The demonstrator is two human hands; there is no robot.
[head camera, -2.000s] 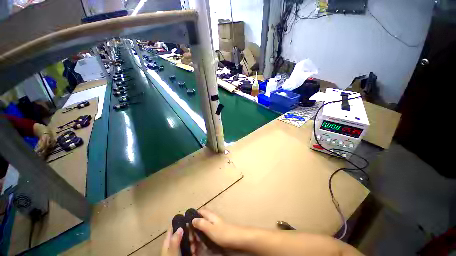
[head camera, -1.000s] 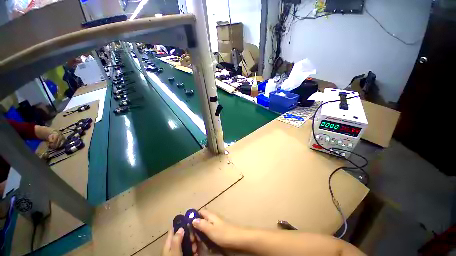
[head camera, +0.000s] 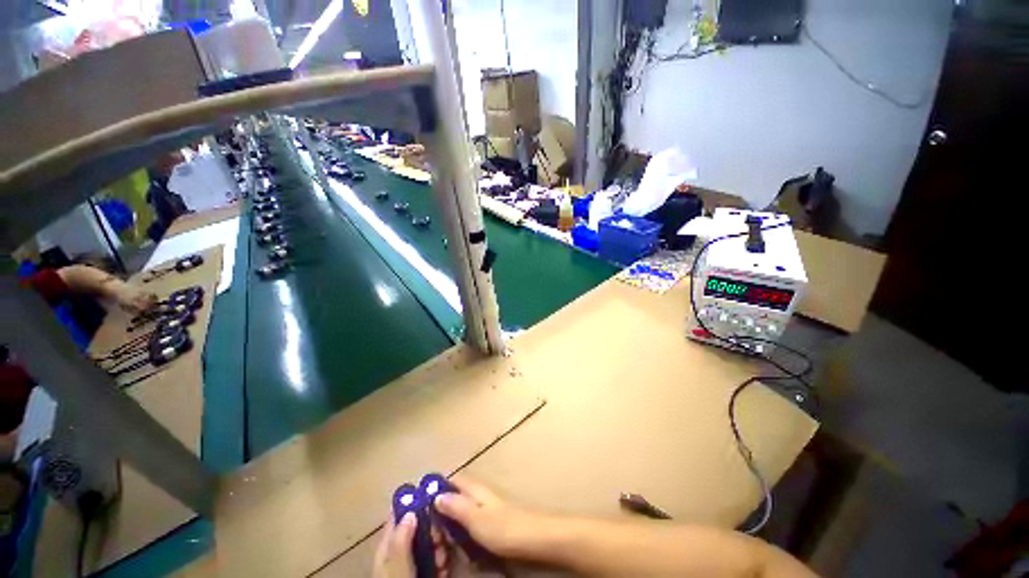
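Two black rounded units (head camera: 423, 533) stand side by side at the bottom centre, each with a pale bluish round spot at its top end. My left hand (head camera: 395, 551) is closed around the left unit, cut off by the lower edge. My right hand (head camera: 476, 517) is closed on the right unit, its thumb near the spot. The lower parts of both units are hidden by my fingers. The test lead connector (head camera: 643, 506) lies on the cardboard beside my right forearm, partly hidden behind it.
A white power supply (head camera: 747, 277) with green and red digits stands at right, its cable looping over the bench edge. Cardboard (head camera: 632, 395) covers the bench. A frame post (head camera: 465, 215) rises beside the green conveyor (head camera: 327, 339), which carries black units. Another person's hand is over units at left.
Both units now show pale bluish spots on their ends; two seconds ago these looked dark. The view has shifted slightly. The other person's hand at left has moved.
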